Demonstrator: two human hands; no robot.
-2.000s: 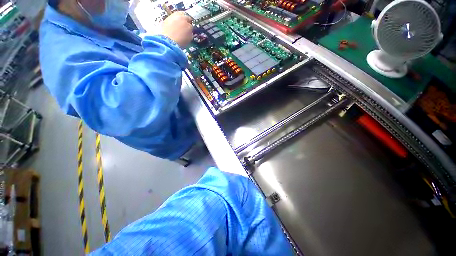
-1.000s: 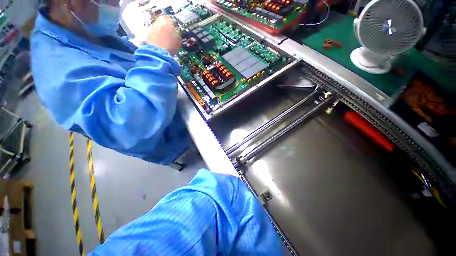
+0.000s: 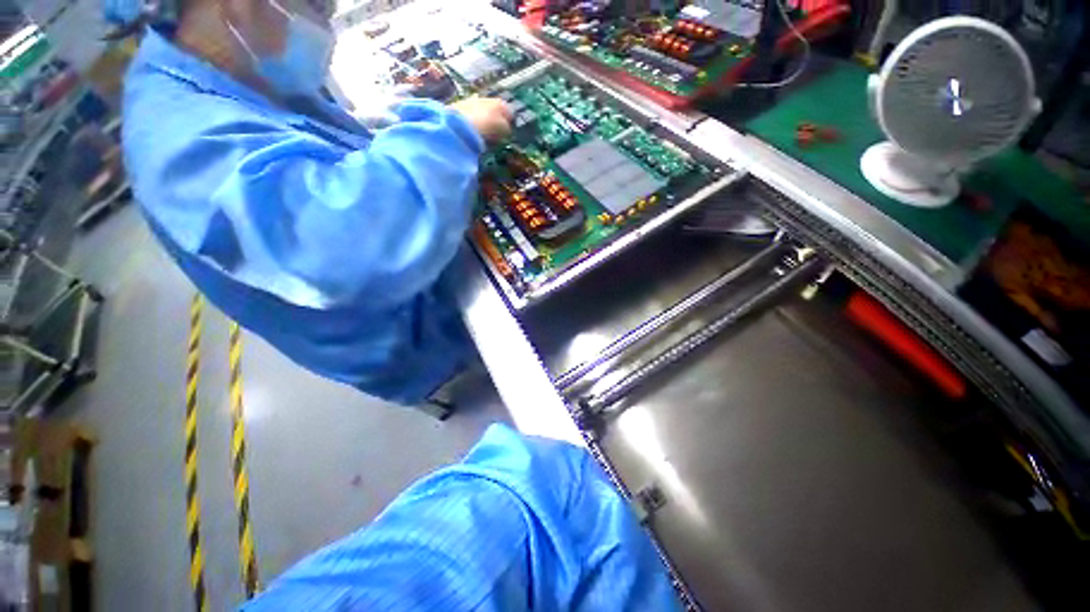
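Note:
Neither of my hands shows. Only a blue sleeve of mine (image 3: 478, 538) is in view at the bottom, resting over the conveyor's near edge; its hand is hidden or out of the picture. Ahead, a green circuit board (image 3: 562, 257) lies in a metal-edged carrier (image 3: 634, 239) on the conveyor. It bears orange copper coils (image 3: 544, 203) and grey rectangular blocks (image 3: 610, 176). Another person's hand (image 3: 484, 117) is over the board's far left part.
A person in a blue smock (image 3: 299, 227) stands at the left. A white fan (image 3: 953, 108) stands on a green mat (image 3: 825, 90) beside the conveyor chain (image 3: 908, 305). Orange-brown parts (image 3: 1042, 275) lie at the right. Two rods (image 3: 681, 317) cross the conveyor. Yellow-black tape marks the floor.
The other person's hand and forearm have moved right and down over the board, and their head has shifted right. My view has shifted slightly. My hands stay unseen.

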